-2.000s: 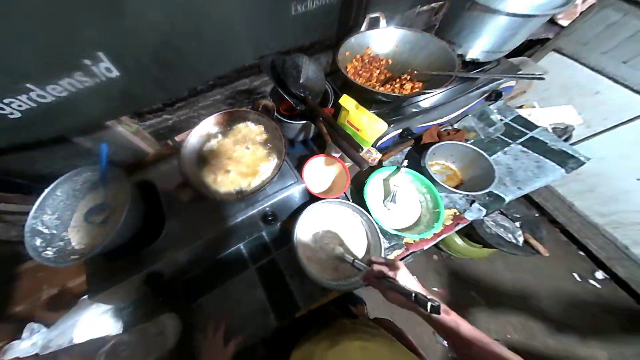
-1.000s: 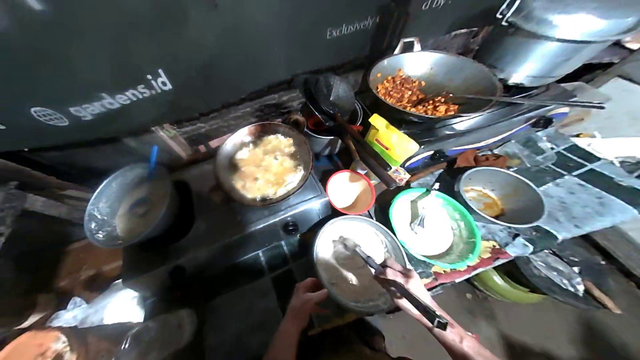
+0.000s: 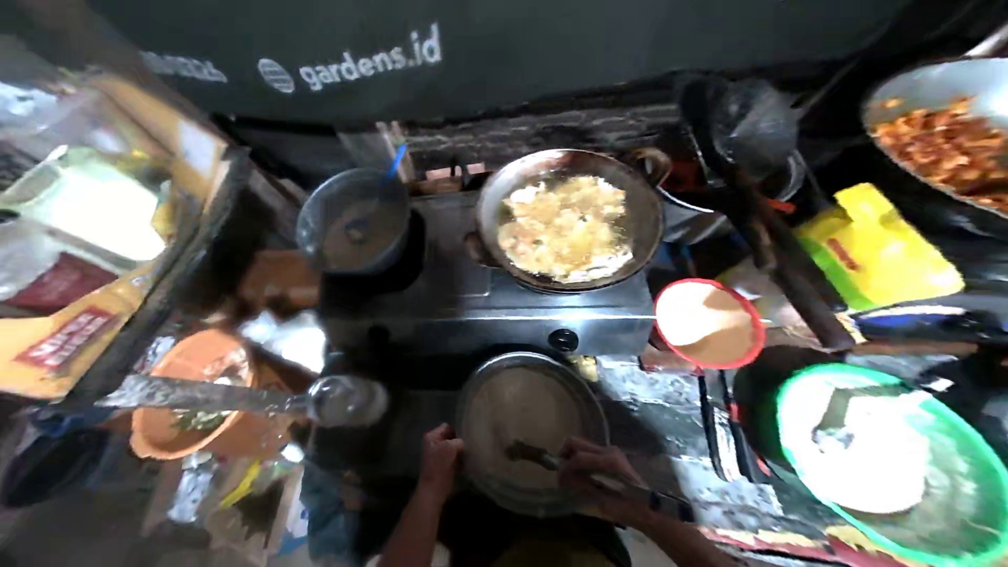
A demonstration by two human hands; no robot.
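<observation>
My left hand (image 3: 441, 461) grips the left rim of a metal bowl (image 3: 526, 429) that holds pale batter. My right hand (image 3: 598, 476) is closed on the handle of a metal ladle (image 3: 543, 457), whose end dips into the batter. Behind the bowl stands a gas stove (image 3: 488, 315). On its right side a wok (image 3: 568, 220) holds pale yellow pieces frying in oil. A pot (image 3: 354, 220) with a blue-handled utensil sits on its left side.
To the right are a red-rimmed bowl (image 3: 709, 323), a green basin (image 3: 890, 465) with white contents, a yellow-green packet (image 3: 878, 248) and a large wok (image 3: 945, 142) of reddish-brown food. An orange basin (image 3: 193, 394) and a clear bottle (image 3: 346, 400) lie left.
My left hand has come up to the bowl's left rim; two seconds ago it was low and away from it. The ladle stays in my right hand. The view has swung left.
</observation>
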